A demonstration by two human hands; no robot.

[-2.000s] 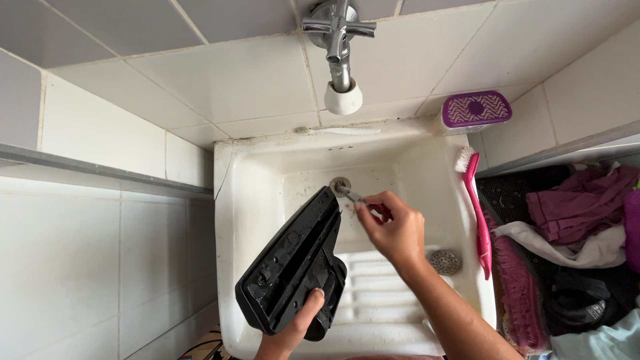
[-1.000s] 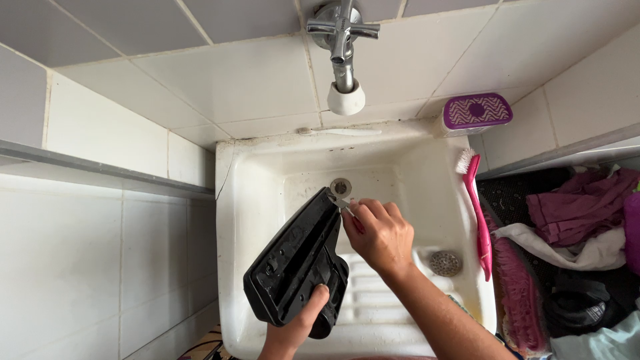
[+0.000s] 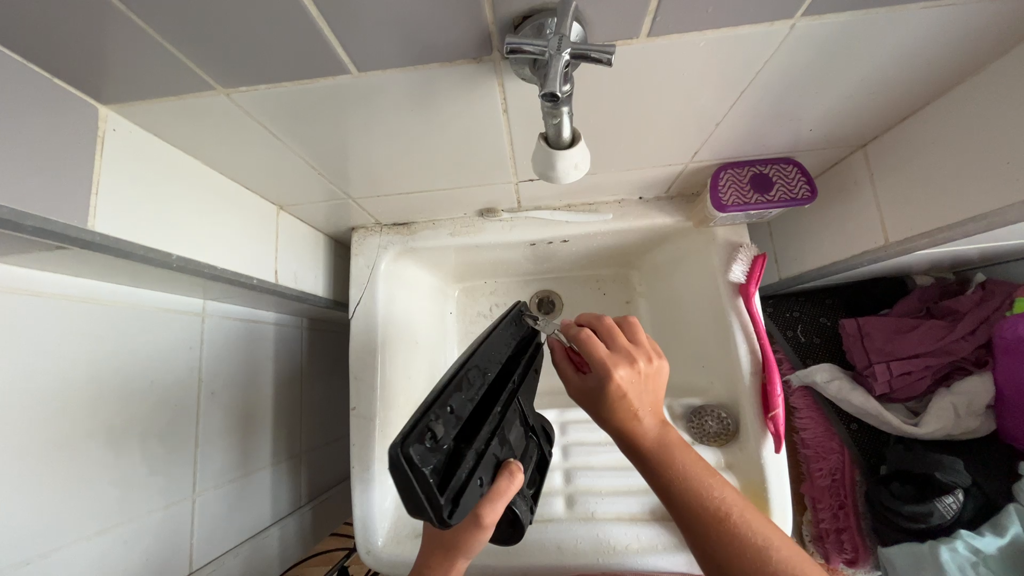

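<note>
My left hand (image 3: 480, 512) grips a wet black plastic part (image 3: 472, 424), wide at its lower end and narrow at the top, tilted over the white sink (image 3: 368, 448). My right hand (image 3: 612, 368) is closed around the red handles of small metal pliers (image 3: 546, 326). The jaws of the pliers are at the narrow upper tip of the black part; whether they pinch it cannot be told. Just beyond that tip lies the sink drain (image 3: 546, 304). The fingers of my left hand are mostly hidden under the part.
A chrome tap (image 3: 558, 56) juts from the tiled wall. A white toothbrush (image 3: 552, 215) lies on the back rim. At the right are a purple-lidded container (image 3: 762, 186), a pink scrub brush (image 3: 764, 344) and heaped clothes (image 3: 928, 344). A round metal strainer (image 3: 711, 425) sits by the ribbed washboard.
My right hand and the pliers have shifted slightly around the tip of the black part. My left hand still holds the part in nearly the same place.
</note>
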